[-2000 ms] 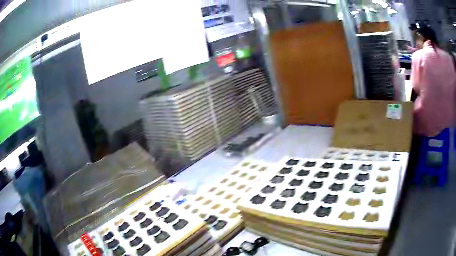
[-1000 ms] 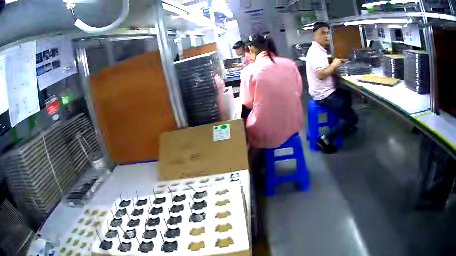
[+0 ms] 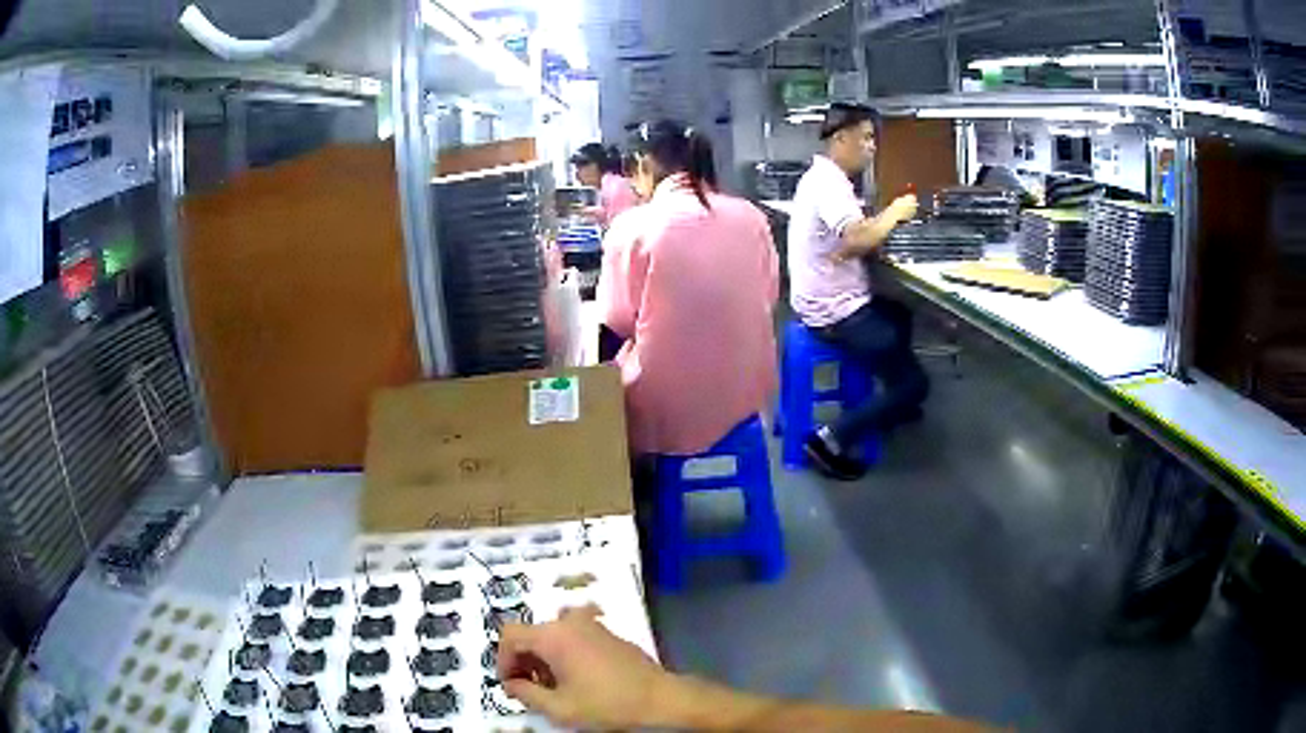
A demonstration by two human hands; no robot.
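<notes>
The white foam tray [image 3: 609, 561] lies at the front, with rows of black parts [image 3: 380, 593] in its cutouts and thin dark leads sticking up from many. A tan cutout shows in its far right corner. My right hand [image 3: 580, 673] is bare and reaches in from the lower right, over the tray's right side. Its fingers are curled down by a black part in the right column of filled cutouts; whether they hold it cannot be told. My left hand is out of the picture.
A brown cardboard sheet [image 3: 494, 451] stands behind the tray. Another foam tray [image 3: 158, 662] lies left, a tall grey tray stack [image 3: 43, 430] beyond it. A brown partition [image 3: 294, 308] stands at the back. Seated people [image 3: 695, 308] are beyond the bench.
My right hand has come into view over the tray. The view has swung right, away from the monitor and red clamp handle, onto the tray and the aisle.
</notes>
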